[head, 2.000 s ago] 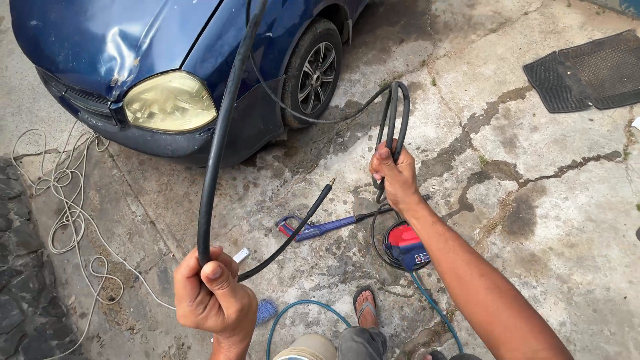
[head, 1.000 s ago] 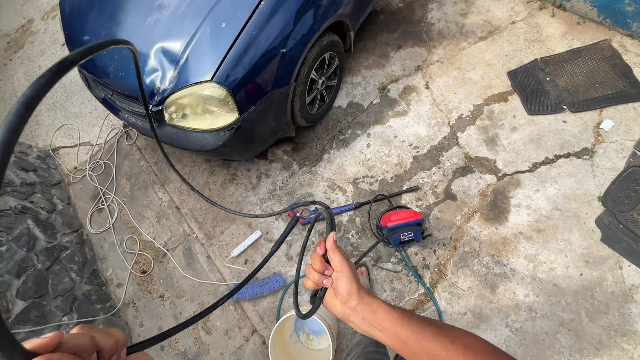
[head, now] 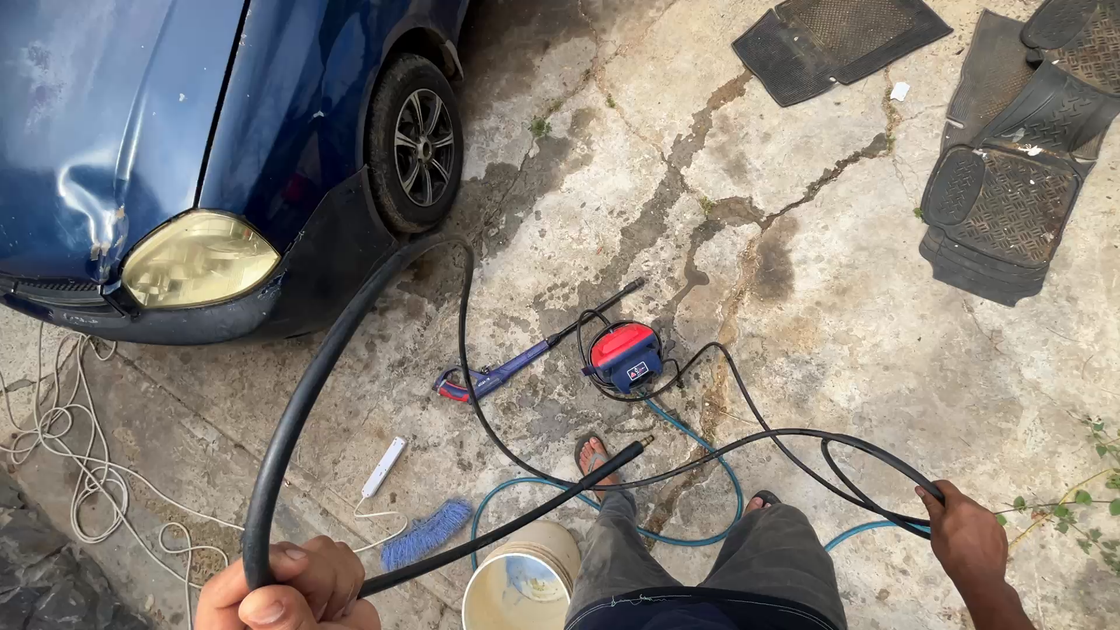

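Observation:
My left hand [head: 289,582], at the bottom left, is closed on a black high-pressure hose [head: 302,411], whose end with a metal tip points toward my feet. At the right, my right hand [head: 967,534] grips looped parts of the same hose. Between the hands the hose arcs and crosses above my feet. Beyond it a red and blue pressure washer [head: 623,357] stands on the concrete with black cable or hose around it. A blue and red spray gun with a black lance [head: 512,366] lies to its left.
A blue car [head: 289,131] stands at the upper left. Rubber floor mats [head: 1006,201] lie at the right. Near my feet are a white bucket [head: 516,569], a blue microfibre duster [head: 427,532], a white power strip [head: 383,466], a teal hose [head: 691,538] and tangled white cord [head: 96,464].
My right hand has moved far out to the right with the hose loops, so the hands are wider apart. The hose now spans between them. The view has shifted.

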